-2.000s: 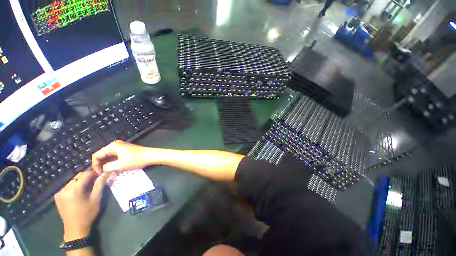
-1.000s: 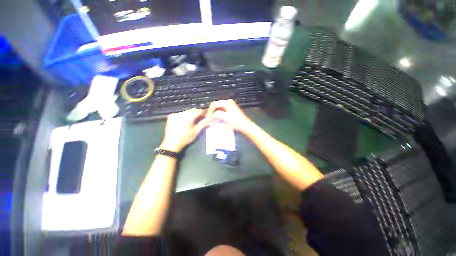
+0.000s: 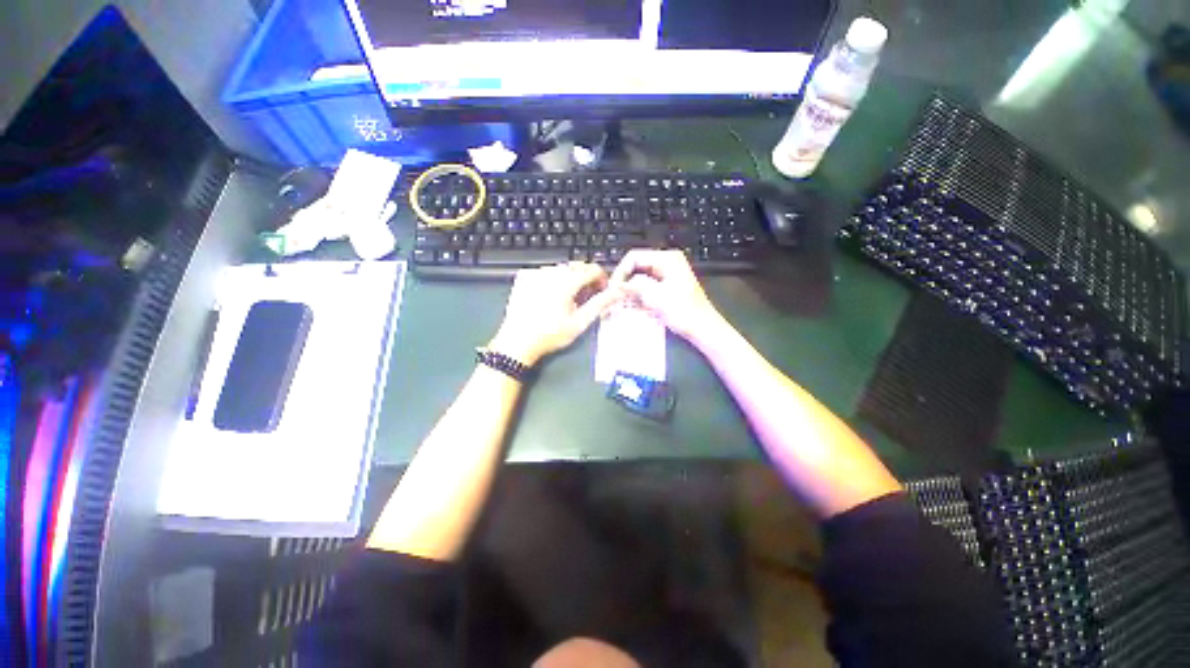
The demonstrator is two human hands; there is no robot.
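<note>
A narrow white label sheet [image 3: 630, 345] lies on the green mat in front of the computer keyboard. My left hand [image 3: 553, 311] and my right hand [image 3: 662, 290] meet at its far end, with fingertips touching or nearly touching. The fingers cover that end of the sheet, and whether they grip it is hidden. A small dark device with a blue face [image 3: 641, 393] lies at the sheet's near end. A dark beaded bracelet is on my left wrist.
The keyboard [image 3: 561, 225] carries a yellow tape ring [image 3: 448, 197]. A mouse [image 3: 780, 219], bottle [image 3: 829, 101] and board stacks [image 3: 1018, 248] are at right. A clipboard [image 3: 342, 392] with a smartphone [image 3: 264, 367], a blue bin [image 3: 313, 105] and the machine are at left.
The view has swung left, so the clipboard, blue bin and machine show more than two seconds ago. My hands stay together at the sheet's far end.
</note>
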